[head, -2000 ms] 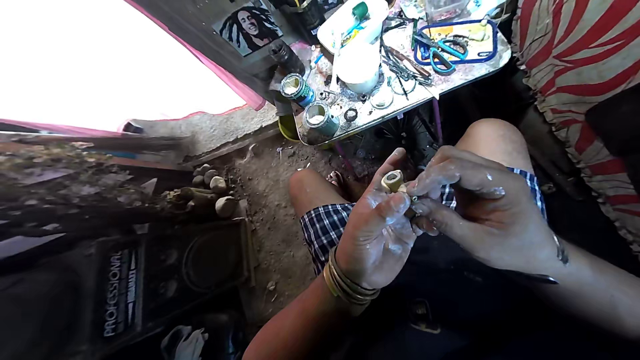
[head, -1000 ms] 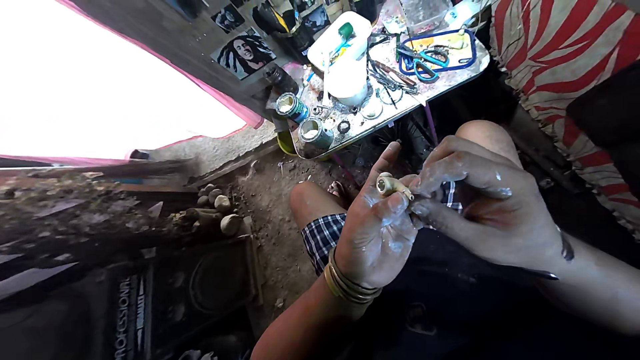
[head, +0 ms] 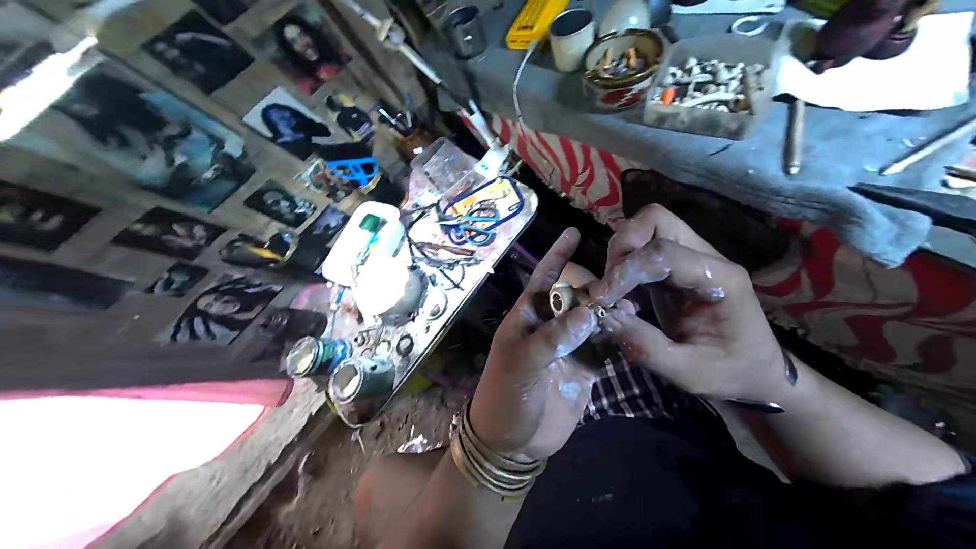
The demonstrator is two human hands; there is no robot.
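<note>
A small pale tubular piece (head: 563,299) with a round hollow end lies between the fingers of both hands, a little right of the middle of the head view. My left hand (head: 545,358), palm up with white smears and bangles at the wrist, grips it between thumb and fingers, the index finger stretched out. From the right, my right hand (head: 679,305) pinches its other end with thumb and fingertips, which also carry white smears. The fingers hide part of the piece, and its exact kind cannot be told.
On the left, a small table (head: 465,293) holds scissors (head: 479,225), a white container (head: 389,288) and open jars (head: 358,381). At the upper right, a cloth-covered surface (head: 717,156) bears a plastic box (head: 705,91) of small pale pieces and a bowl (head: 624,69) of butts. Pictures cover the wall.
The view has swung strongly, bringing the cloth-covered surface and more wall pictures into sight. Both hands still hold the small piece together.
</note>
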